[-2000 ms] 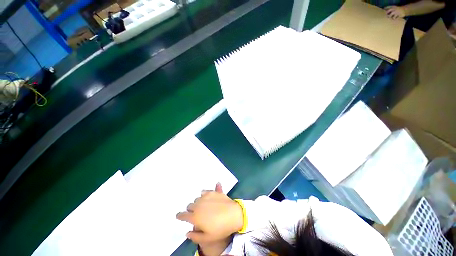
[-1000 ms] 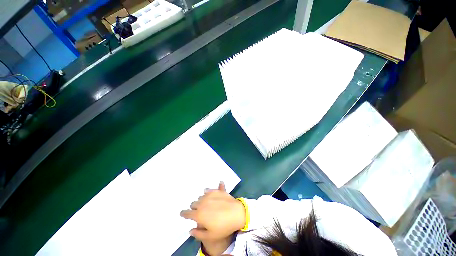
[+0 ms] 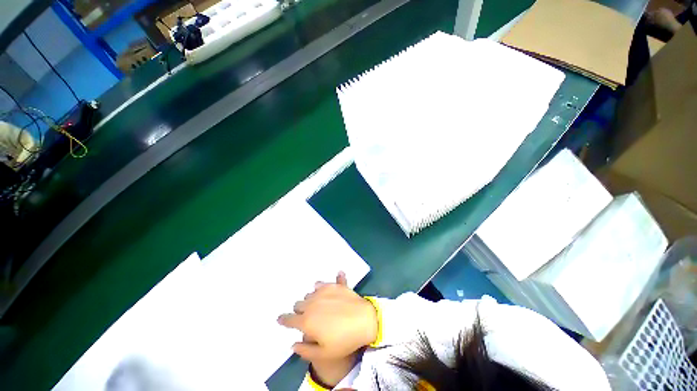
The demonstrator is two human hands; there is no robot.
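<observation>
My right hand [image 3: 332, 319], bare with a yellow wristband, rests palm down over flat white pieces [image 3: 267, 263] on the bench; its fingers are slightly apart and nothing shows in it. My left hand [image 3: 330, 373] shows only as skin and a second yellow band below my right hand, its fingers hidden. The white pieces overlap, and overexposure hides their surface. A blurred grey shape [image 3: 141, 376] lies over the white at the lower left; I cannot tell what it is. A stack of white trays [image 3: 451, 126] with ribbed edges stands beyond, untouched.
The green conveyor [image 3: 229, 179] curves past on the left. A white tray with pockets [image 3: 233, 29] and a black item lie at its far side. White bundles [image 3: 543, 214], a white basket [image 3: 659, 351] and brown cardboard [image 3: 573, 38] are at right. A person's arm shows at upper right.
The blurred grey shape has appeared at the lower left. The view has shifted slightly. The other person's hand has left the cardboard. My hands keep nearly the same pose.
</observation>
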